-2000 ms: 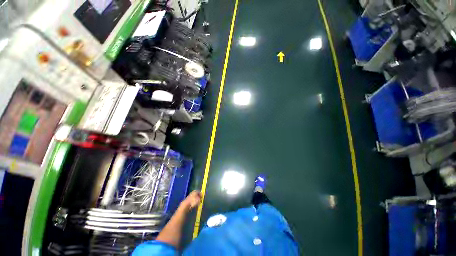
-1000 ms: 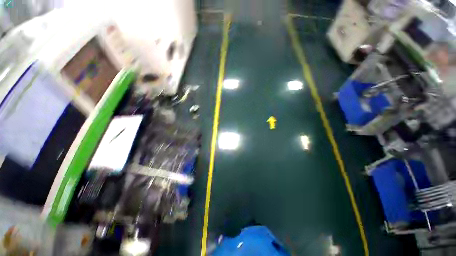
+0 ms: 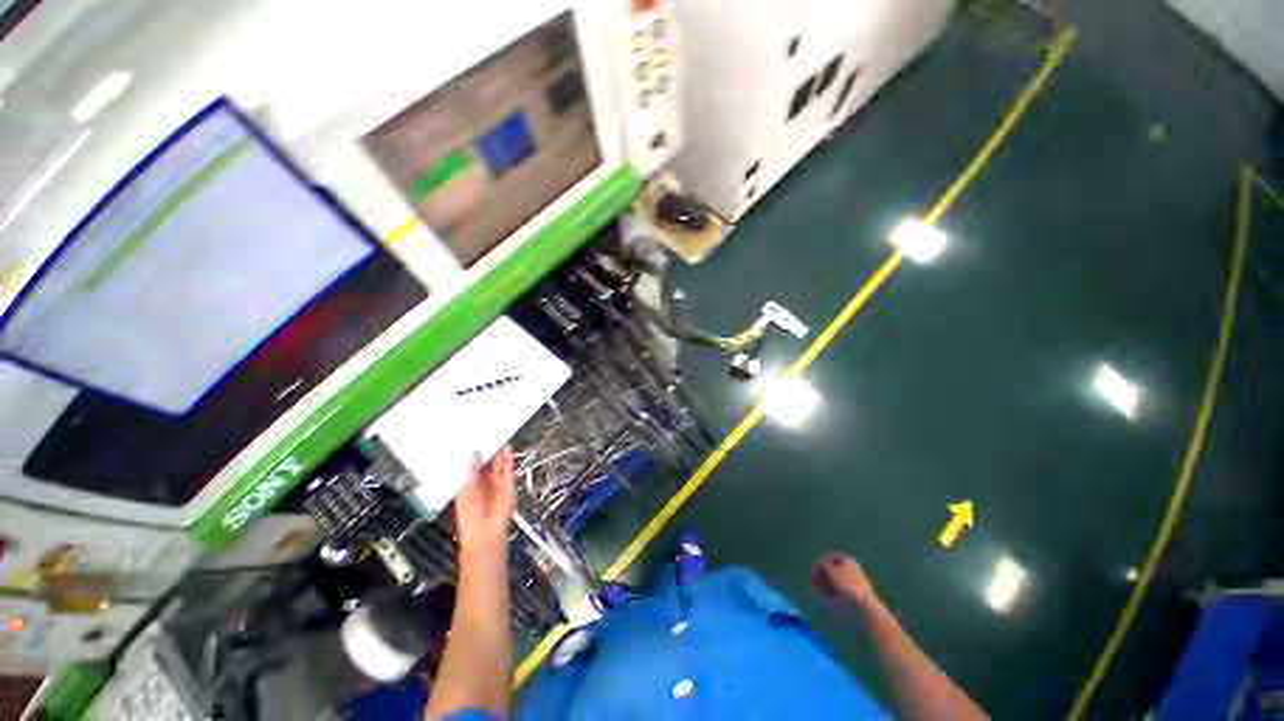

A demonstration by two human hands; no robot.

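A white record sheet [image 3: 448, 423] lies on the tape feeders below the green bar, with a dark pen [image 3: 489, 383] across it. A bit of teal clipboard edge [image 3: 421, 504] shows at its lower left. My left hand [image 3: 486, 492] reaches the sheet's lower edge, fingers spread; whether it touches the sheet is unclear. My right hand [image 3: 841, 576] hangs over the floor at the lower right, small and blurred, with fingers that look curled. Nothing shows in it.
The tape feeders [image 3: 608, 387] stand under the green Sony bar [image 3: 408, 359]. A large monitor [image 3: 197, 261] is above at left. A dark rounded item [image 3: 682, 211] sits on a brown holder. A white reel-like disc [image 3: 380, 641] is at lower left. A blue bin [image 3: 613, 490] is under the feeders.
The view has moved along the aisle and turned toward the machine. The sheet with the pen is now close in front. My left hand has come up to it, and my right hand has come into view.
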